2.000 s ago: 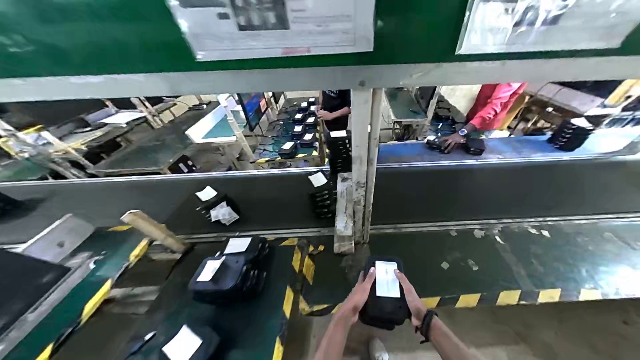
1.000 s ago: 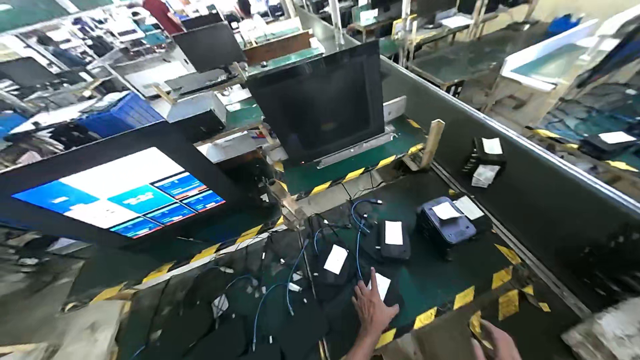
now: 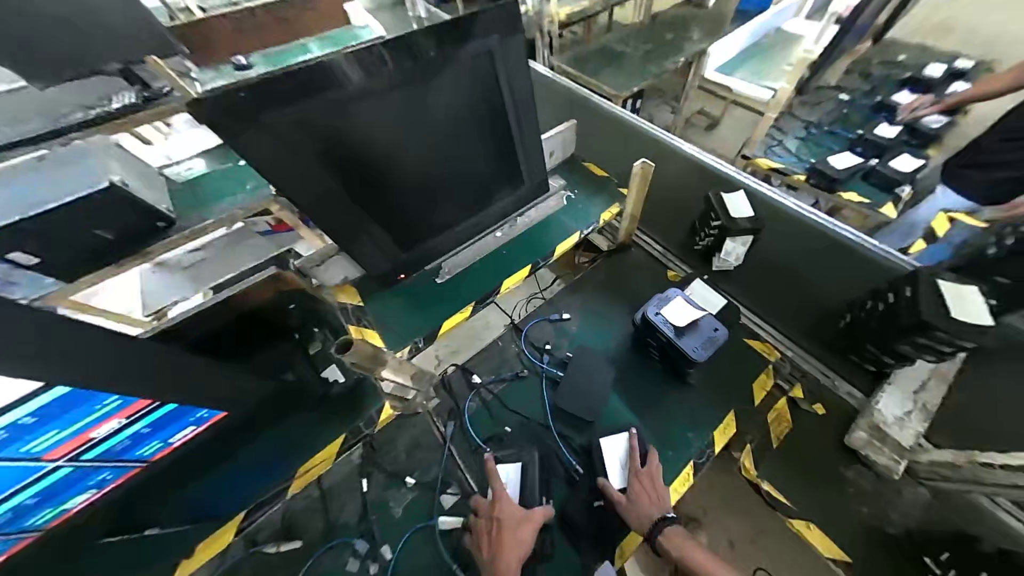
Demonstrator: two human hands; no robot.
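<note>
My left hand rests with spread fingers on a black box-shaped device that has a white paper on top. To its right, my right hand touches another black device, its fingers over the edge of the white paper; a dark band circles the wrist. Just behind them lies a flat black device without paper. Blue network cables and black cables run over the dark green bench beside these. Farther back stands a stack of devices, the top one bluish, with white papers.
A conveyor belt carries stacks of black devices. A wooden post stands at the bench corner. A large dark monitor is behind, a lit screen at left. Yellow-black tape edges the bench. Another person's hand is over devices at upper right.
The view has swung left from the conveyor to the cable bench. My right hand, apart from the devices one second ago, now touches one. The device held between both hands two seconds ago is no longer held so.
</note>
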